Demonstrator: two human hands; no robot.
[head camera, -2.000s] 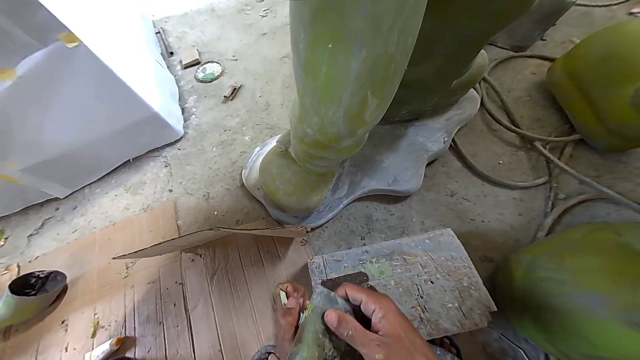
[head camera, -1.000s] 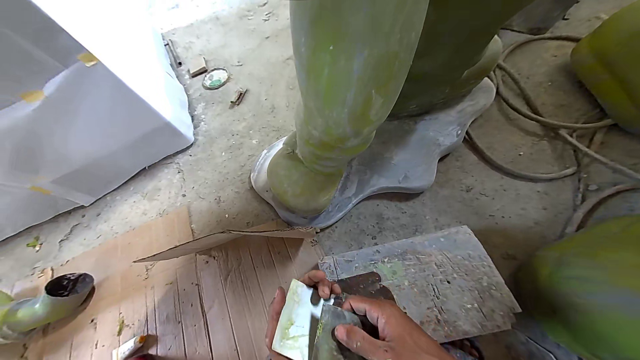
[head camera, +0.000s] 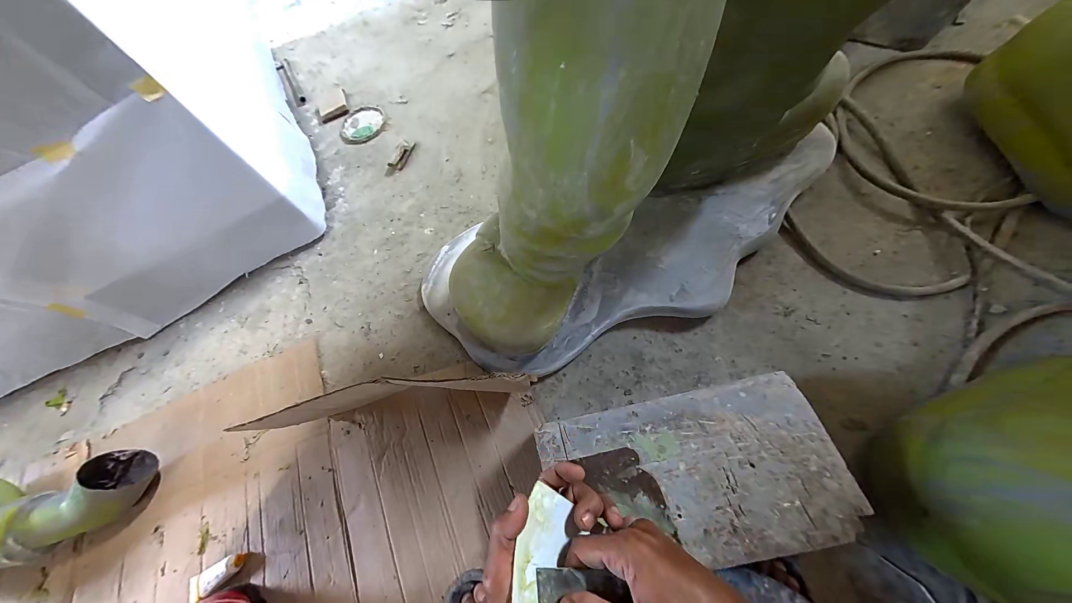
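At the bottom of the head view, my left hand grips a pale, thin flat piece smeared with yellow-green. My right hand holds a dark flat tool, perhaps a putty spreader, against the lower part of that piece. The hands overlap, so the fingers' exact hold is partly hidden. Just beyond them lies a stained board with a dark brown patch. Farther ahead, a green sculpted leg stands on a grey, wavy-edged base.
Corrugated cardboard covers the floor at front left, with a hollow green sculpted part and a tube on it. A white-wrapped block stands at left. A hose curls at right near green rounded forms.
The pale flat piece, plainly in my left hand now, was mostly out of sight two seconds ago. Both hands have shifted, and the greenish thing under my right hand then is no longer seen there.
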